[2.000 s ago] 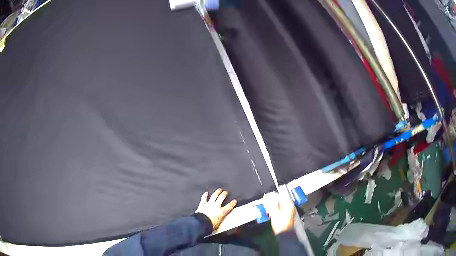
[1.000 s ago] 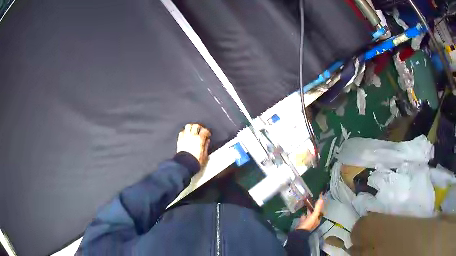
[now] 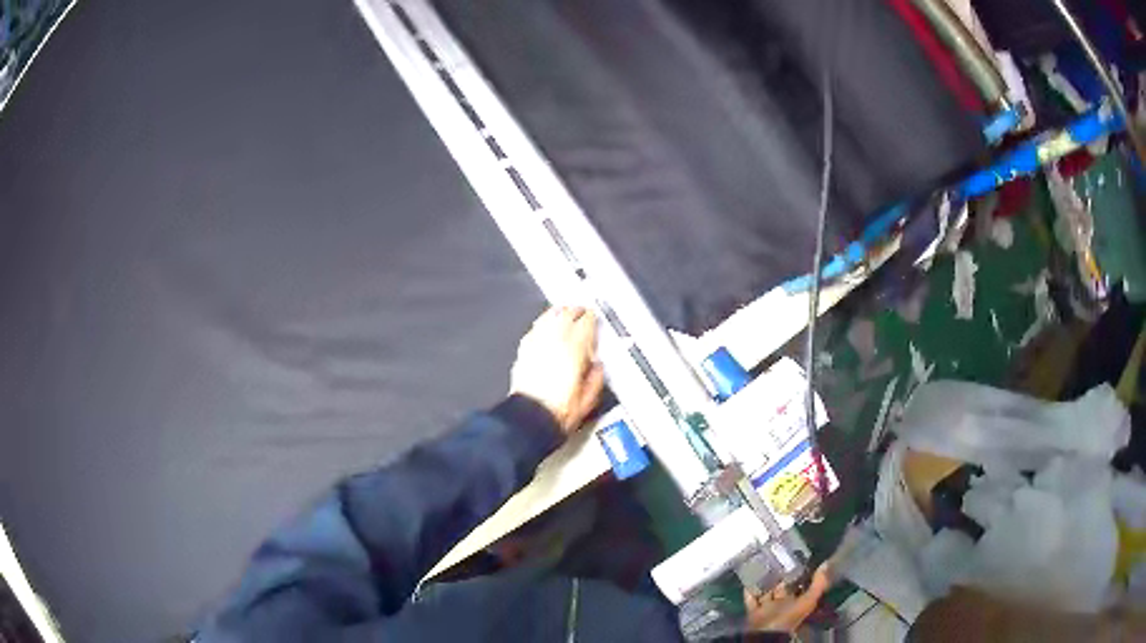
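Note:
The slotted silver-white guide rail (image 3: 540, 214) lies diagonally across the black fabric (image 3: 251, 251), its near end past the table edge. The white end cutter (image 3: 716, 559) sits at that near end, with a box-shaped labelled part on its right side. My left hand (image 3: 559, 364) is at the rail's left edge near the table edge, its fingers curled against it and their tips partly hidden. My right hand (image 3: 789, 603) is low at the cutter's near end, closed around its grip, partly hidden by the machine.
Blue blocks (image 3: 622, 448) sit on the table edge (image 3: 515, 509) on both sides of the rail. A dark power cord (image 3: 823, 201) hangs to the cutter. Blue-wrapped bar (image 3: 1043, 153) is at right. White scraps (image 3: 1018, 440) lie over the green floor.
The rail now shows its broad slotted face instead of a narrow strip. My left hand has moved right from the fabric to the rail. My right hand has moved from the rail end to the cutter.

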